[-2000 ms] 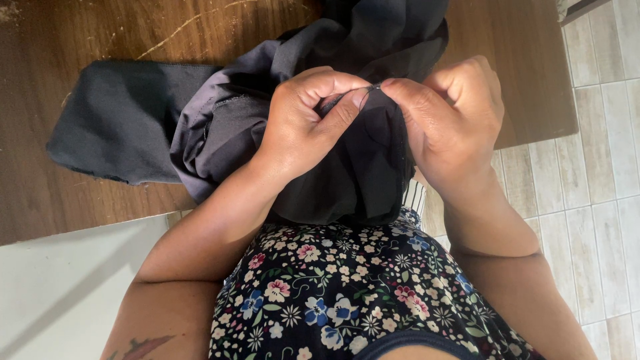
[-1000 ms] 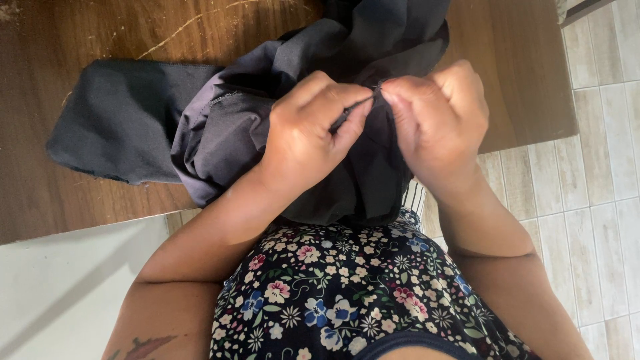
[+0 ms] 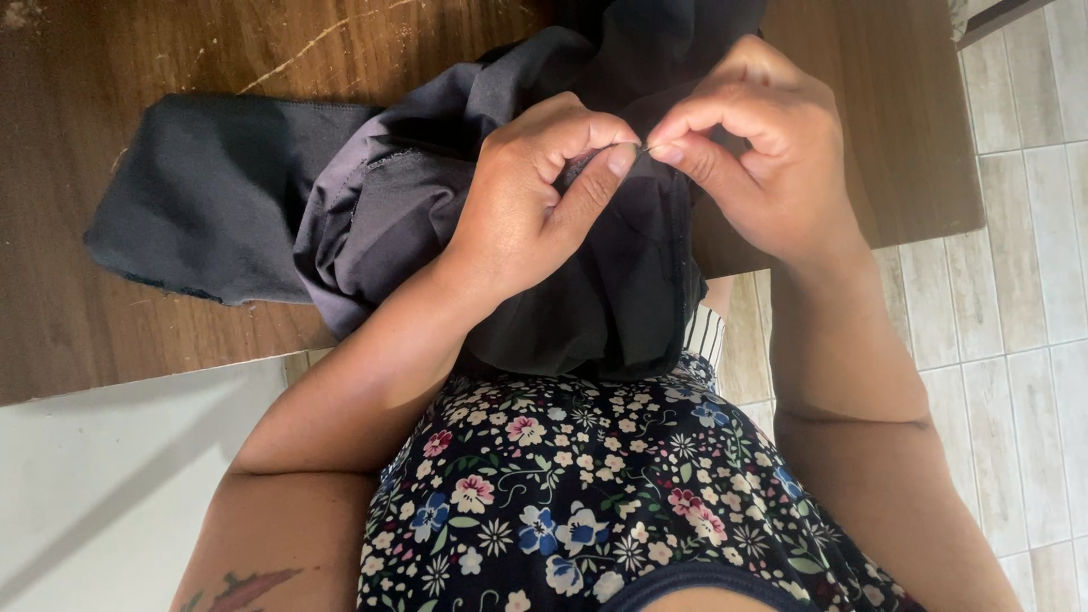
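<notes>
A dark cloth garment point(image 3: 391, 195) with stitched seams lies bunched over the table edge and hangs down in front of my body. My left hand point(image 3: 544, 187) pinches a bit of this cloth between thumb and forefinger. Just to the right, the thumb and forefinger of my right hand point(image 3: 756, 144) are closed on a thin, needle-like thing point(image 3: 644, 150) at the cloth. It is too small to tell for certain what it is. The fingertips of both hands are close together, with a narrow gap between them.
The garment rests on a brown wooden table point(image 3: 51, 323) with a scratched top, whose front edge runs below my forearms. Pale wood-look floor tiles point(image 3: 1020, 255) lie to the right. A white surface point(image 3: 110, 476) is at the lower left.
My right hand has drawn slightly away from the left fingertips, and its fingers have changed from a tight curl to a fingertip pinch. The left hand still pinches the cloth.
</notes>
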